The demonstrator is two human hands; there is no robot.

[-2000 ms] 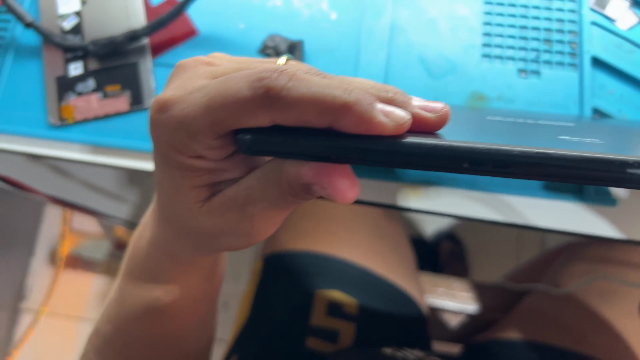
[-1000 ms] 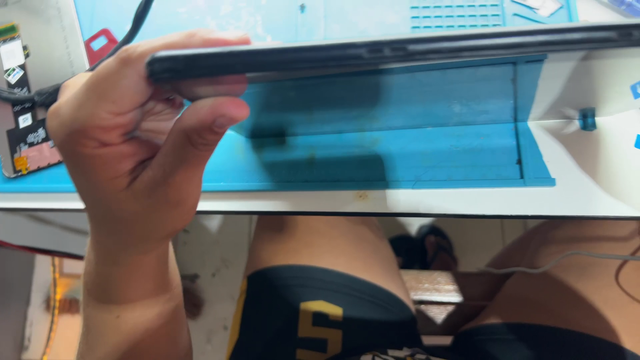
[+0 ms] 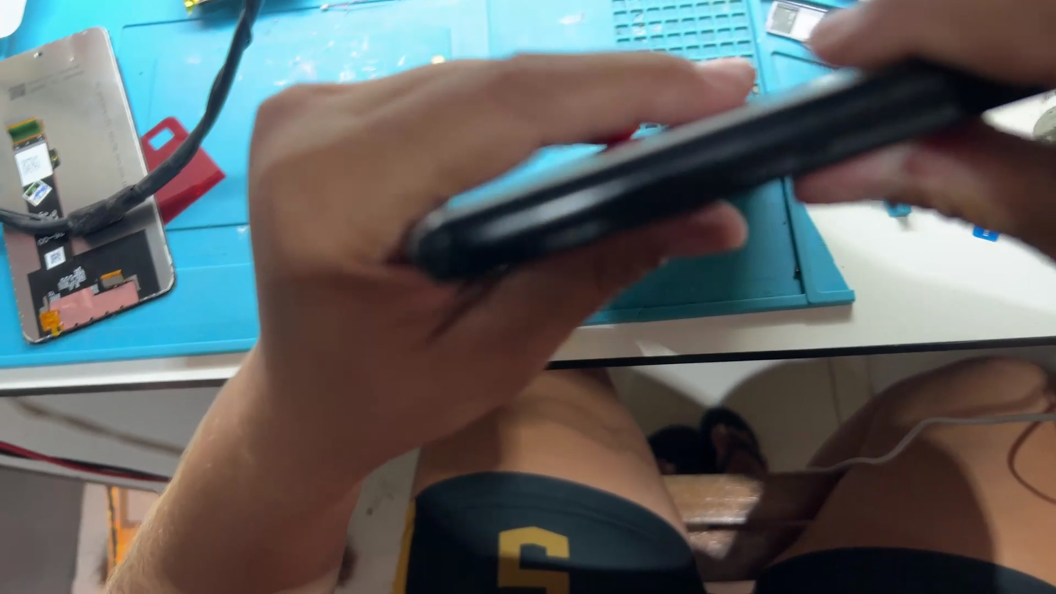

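Note:
A thin black device, which looks like a smartphone (image 3: 660, 177), is held edge-on above the table and slants up to the right. My left hand (image 3: 396, 223) grips its left end, with fingers over the top face and the thumb side beneath. At the other end my right hand (image 3: 949, 157) pinches it, fingers above and below; part of this hand lies outside the view. The device's faces are mostly hidden by the edge-on angle, and its right end is blurred.
A blue silicone repair mat (image 3: 330, 247) covers much of the white table (image 3: 924, 289). At left, a detached phone display assembly (image 3: 91, 190) lies under a black cable (image 3: 214, 107), beside a red plastic piece (image 3: 186, 169). A small metallic part (image 3: 792, 21) rests at upper right.
My right hand has come into view and holds the right end of the device. The device has turned from nearly level to slanting up to the right. My left hand keeps its hold.

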